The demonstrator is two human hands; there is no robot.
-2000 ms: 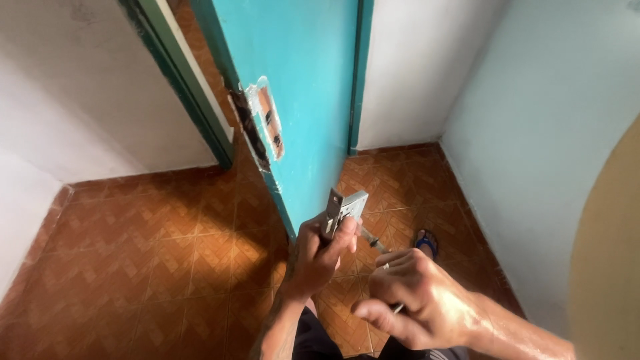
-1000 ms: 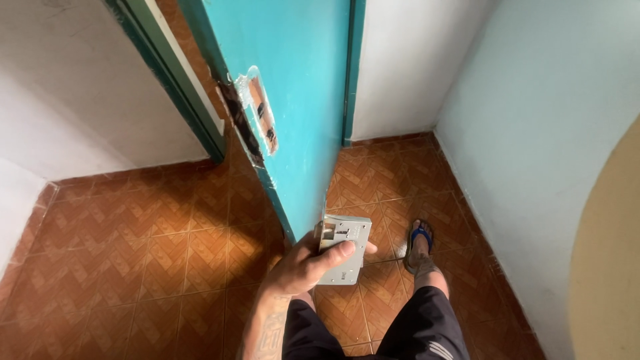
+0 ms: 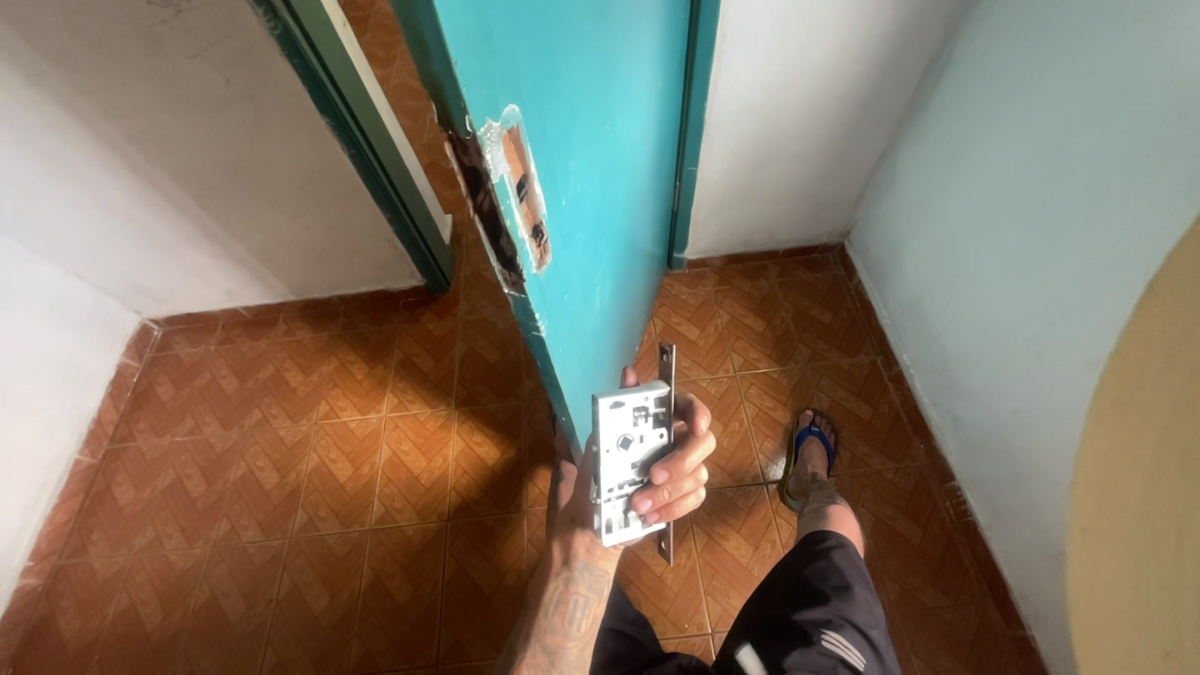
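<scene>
My left hand (image 3: 670,478) grips a mortise lock case (image 3: 630,459), silver metal with cut-outs and a square spindle hole. Its long dark faceplate (image 3: 667,366) points along the right side, and my fingers wrap round that edge. Just beyond the hand stands a turquoise door (image 3: 591,169). Its edge has a rough, dark lock mortise (image 3: 483,206), and its face bears a scraped patch (image 3: 527,192) with bare material and two dark holes. My right hand is not in view.
A green door frame (image 3: 375,141) stands at the left, beside a pale wall (image 3: 187,141). Brown patterned tiles (image 3: 375,487) cover the floor. My foot in a blue-strapped flip-flop (image 3: 814,441) is at the right. A tan rounded object (image 3: 1144,469) fills the right edge.
My right hand, near the lock two seconds ago with a thin tool, has left the view. My left hand has turned the lock case, so its faceplate now lies on the right.
</scene>
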